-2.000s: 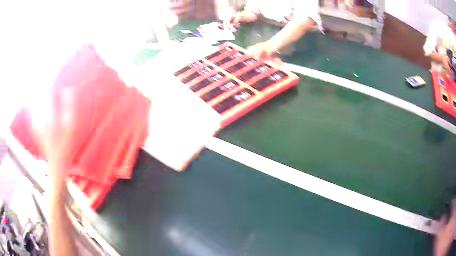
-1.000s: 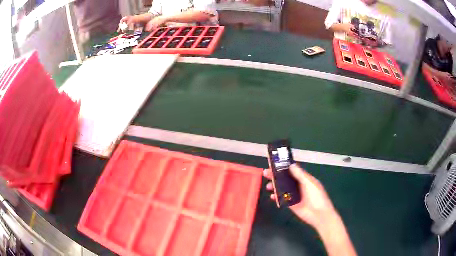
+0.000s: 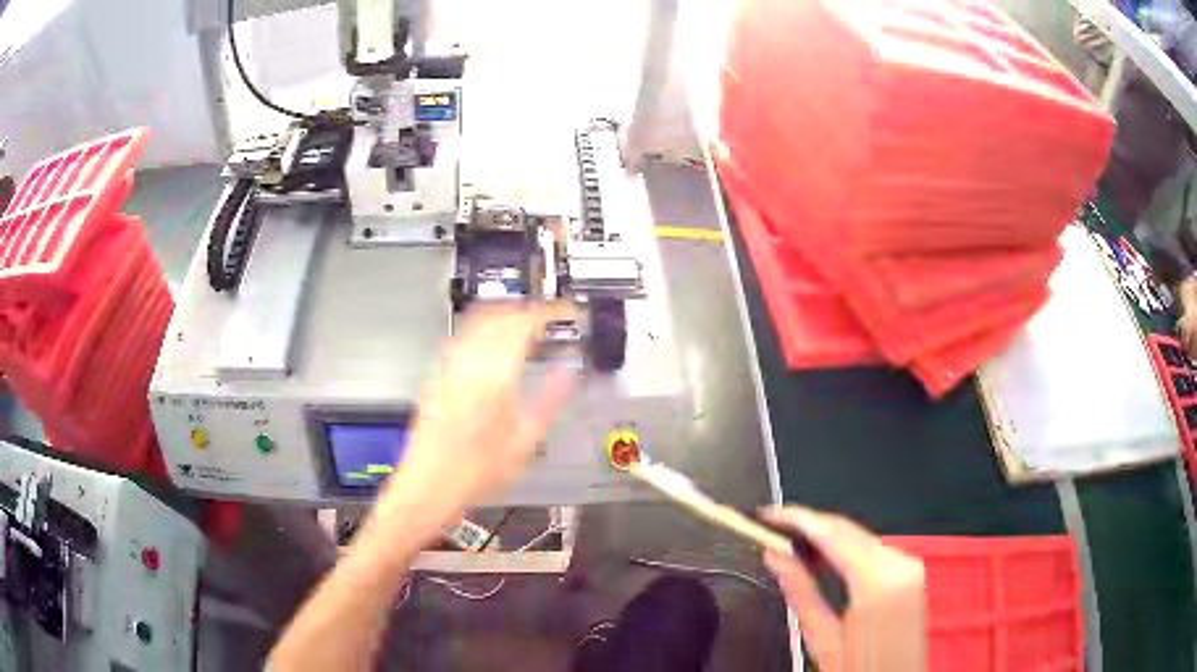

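My left hand [image 3: 492, 394] is blurred and reaches over the front of the right fixture [image 3: 499, 256] on the machine. A dark phone with a white label lies in that fixture. I cannot tell if my left hand holds anything. My right hand [image 3: 860, 584] is at the lower right, closed on a dark slab like a phone [image 3: 817, 572], seen nearly edge-on. A thin pale stick-like thing [image 3: 715, 509] runs from its fingers towards the red emergency stop [image 3: 624, 452]; its nature is unclear. The touchscreen [image 3: 368, 453] is partly hidden by my left forearm.
The press head [image 3: 404, 164] stands between the left fixture [image 3: 313, 158] and the right one. Tall red tray stacks stand at left [image 3: 99, 328] and on the belt [image 3: 919, 197]. A white board [image 3: 1090, 374] and a red tray [image 3: 1004, 604] lie on the belt. Another machine [image 3: 131, 578] is lower left.
The view has swung from the belt to the machine. My left hand has come into view at the right fixture. My right hand has left the place above the empty tray.
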